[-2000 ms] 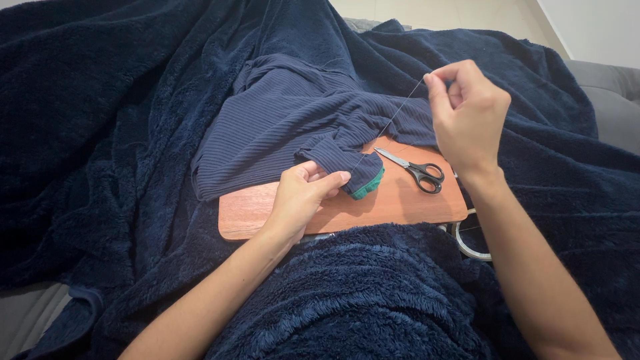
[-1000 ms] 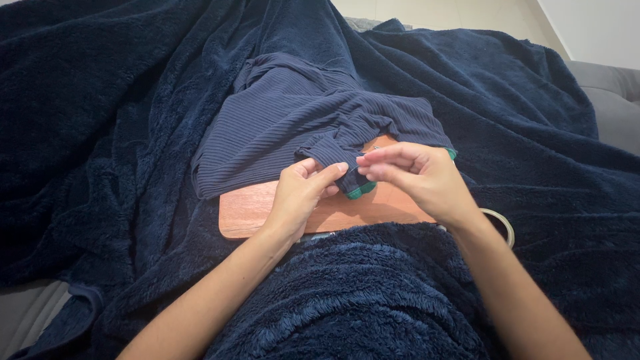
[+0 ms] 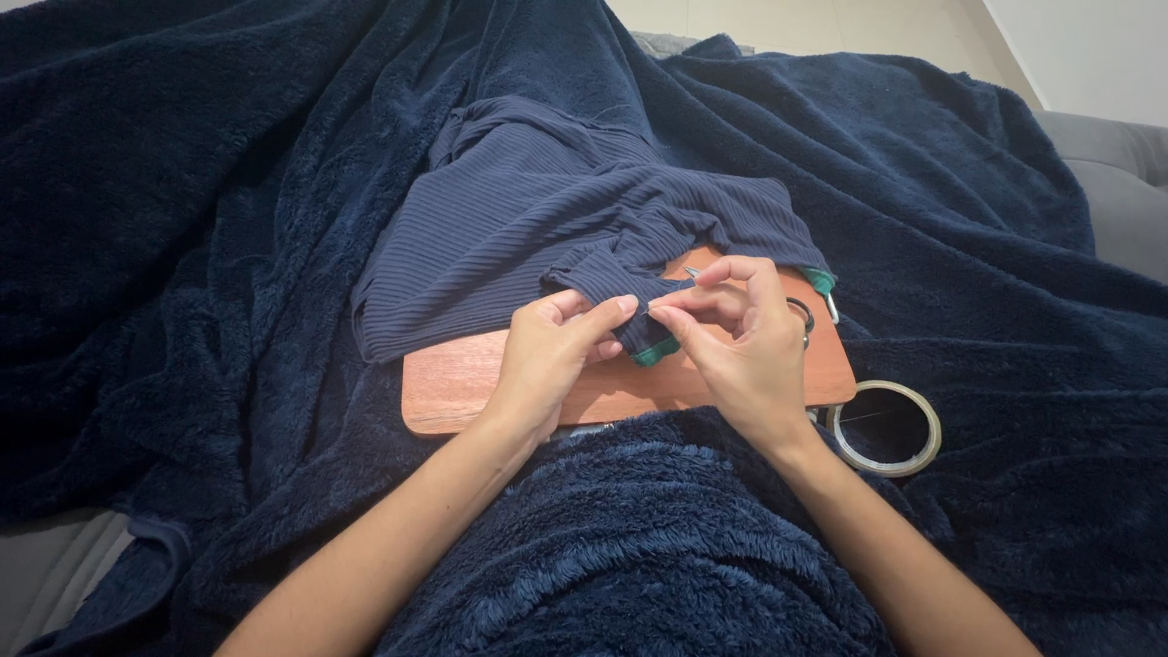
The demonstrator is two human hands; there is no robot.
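Observation:
A ribbed navy garment lies over a wooden board on my lap. With thumb and fingers my left hand pinches the garment's edge, close to a green trim. My right hand is just right of it, thumb and forefinger closed on a tiny, thin thing at the cloth, which looks like a sewing needle. Beneath and behind the right hand lie scissors on the board; a blade tip and part of the black handle show.
A fluffy dark blue blanket covers my legs and the surroundings. A roll of clear tape rests on it, at the board's right corner. A grey upholstered seat shows at the right edge, and pale floor beyond the blanket.
My right hand has come down from above the board's right side, where it drew a dark thread up, to the cloth beside my left hand. The left hand keeps its hold.

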